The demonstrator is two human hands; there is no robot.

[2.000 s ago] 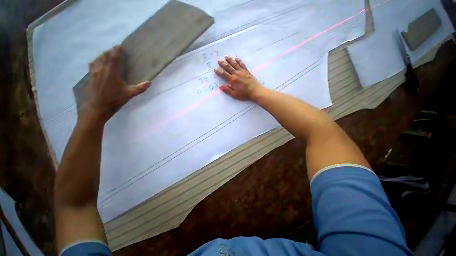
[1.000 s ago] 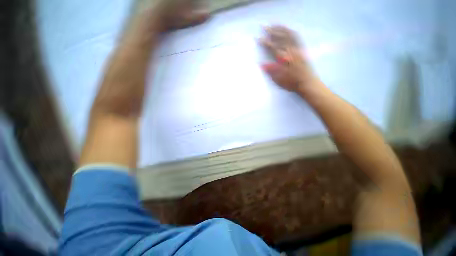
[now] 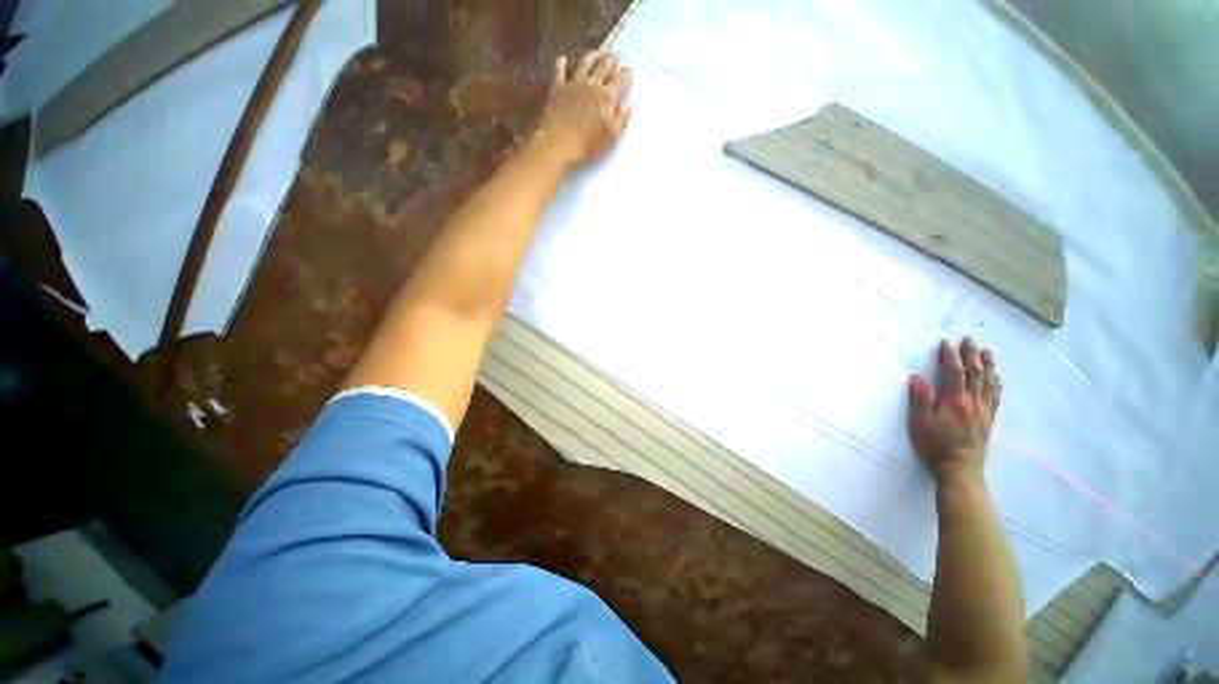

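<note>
A large white paper pattern [image 3: 695, 281] with thin printed lines lies on striped beige cloth [image 3: 668, 461], which sticks out along the near edge. A grey-beige striped weight [image 3: 922, 207] lies flat on the paper, touched by neither hand. My left hand [image 3: 588, 114] is spread flat at the paper's far left edge, holding nothing. My right hand [image 3: 956, 408] is spread flat on the paper just below the weight, also holding nothing. A thin red laser line crosses the right hand and paper.
The brown mottled table [image 3: 368, 187] shows between this work and another white paper [image 3: 100, 187] at the left. On that paper lie a long brown strip [image 3: 227, 187] and a grey-beige piece [image 3: 147, 60]. Small white scraps [image 3: 201, 412] lie near the table's left edge.
The view has turned toward the table's left end. My left hand has let go of the weight and moved to the paper's left edge. My right hand is still flat on the paper.
</note>
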